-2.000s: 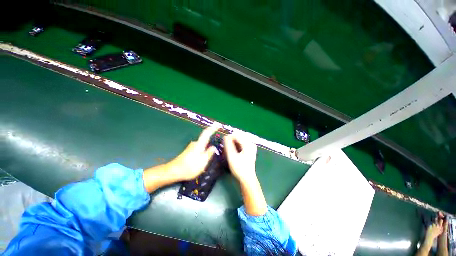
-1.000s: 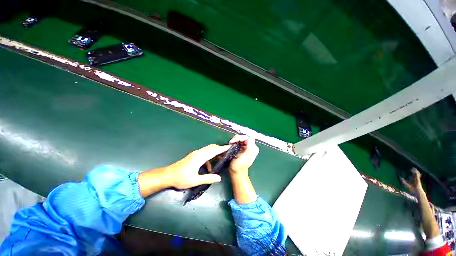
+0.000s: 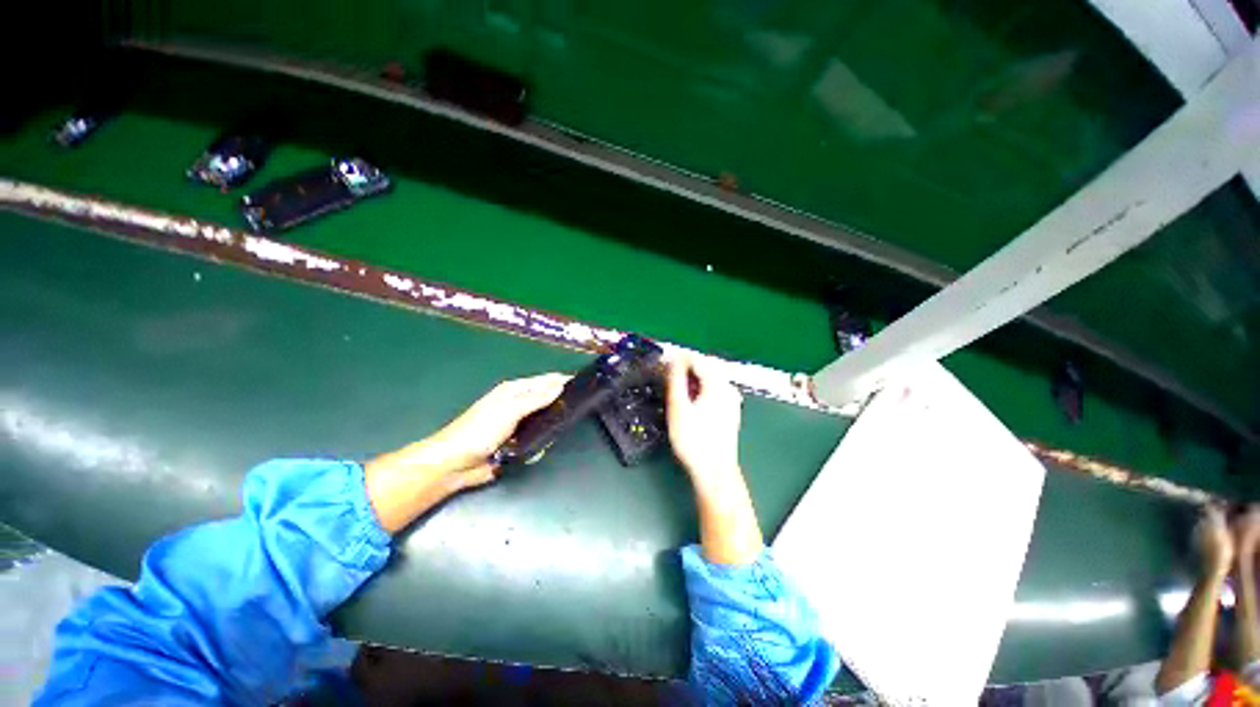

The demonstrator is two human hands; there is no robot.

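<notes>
A phone body [image 3: 569,409], a long dark slab, slants up to the right over the bench near its belt-side edge. My left hand [image 3: 498,417] grips it along its left side and lower end. Spare covers [image 3: 634,423], small dark openwork pieces, show just right of the phone, between it and my right hand. My right hand [image 3: 706,414] is beside the phone's upper end with its fingers curled. A dark spot shows between its fingers; whether it is a piece or a shadow is unclear.
A white tilted board [image 3: 912,539] stands close right of my right forearm. A slanting white post [image 3: 1050,263] crosses above it. Phones [image 3: 297,198] lie on the green belt [image 3: 511,256] beyond the chipped edge [image 3: 415,290]. Another person's hands [image 3: 1216,546] show at far right.
The phone has turned from edge-on between both hands to lie more face-up in my left hand. My right hand has come off it and shifted right. The spare covers now show.
</notes>
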